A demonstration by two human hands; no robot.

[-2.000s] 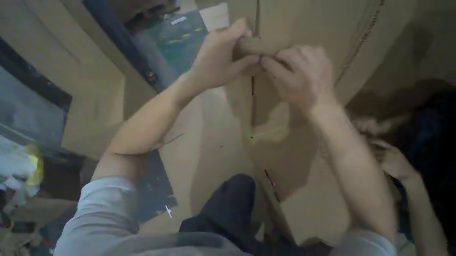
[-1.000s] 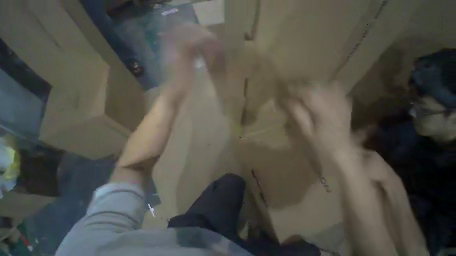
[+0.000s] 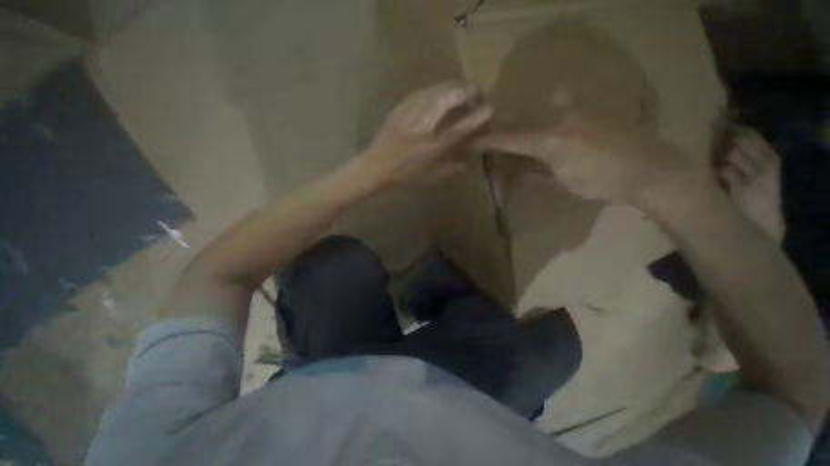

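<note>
A large brown shipping carton (image 3: 582, 45) stands in front of me, with a dark seam running down its near edge. My left hand (image 3: 432, 136) is at that edge with its fingers bent. My right hand (image 3: 582, 164) meets it at the seam, fingers pointing left and fingertips close to my left hand's. Both hands are blurred. I cannot tell whether the fingertips pinch a flap edge or a small piece. The seam shows again below the hands.
Another person's hand (image 3: 754, 177) is at the carton's right side, beside dark clothing. My knees in dark trousers are below the carton. A dark mat (image 3: 73, 200) with white scraps lies at the left. Brown cardboard sheets (image 3: 628, 337) lie on the floor at the right.
My view has shifted down along the carton. My hands, apart and blurred one second ago, are now together at a lower part of the seam. The other person's head has left the view.
</note>
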